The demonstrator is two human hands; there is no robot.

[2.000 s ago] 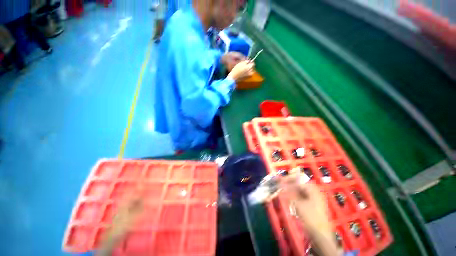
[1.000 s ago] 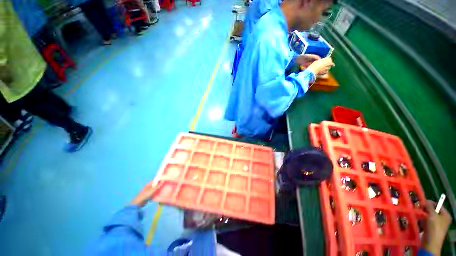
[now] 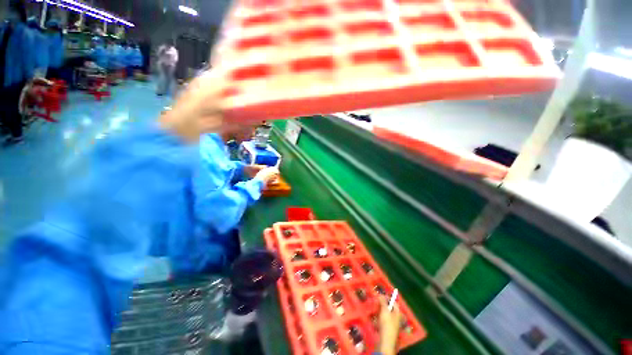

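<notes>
My left hand [image 3: 197,107] grips the left edge of an empty-pocketed salmon foam tray [image 3: 388,59], raised high across the top of the view and cut off by its edge. My right hand [image 3: 389,328] is small and blurred at the bottom, holding a slim white pen-like tool [image 3: 393,299] over the right side of the stacked foam tray [image 3: 335,231]. That stacked tray lies on the green bench, its pockets holding several dark round units with silver and white parts.
A dark round fan [image 3: 253,270] stands left of the stacked trays. A clear blister tray [image 3: 163,312] lies below and left of it. A red bin [image 3: 300,213] is behind the trays. A co-worker in a blue smock [image 3: 225,184] sits beyond. A green panel [image 3: 388,201] rises at right.
My left hand has lifted the empty foam tray from beside the bench to high in front, uncovering the clear blister tray. The view has tilted up. My right hand still holds the white tool.
</notes>
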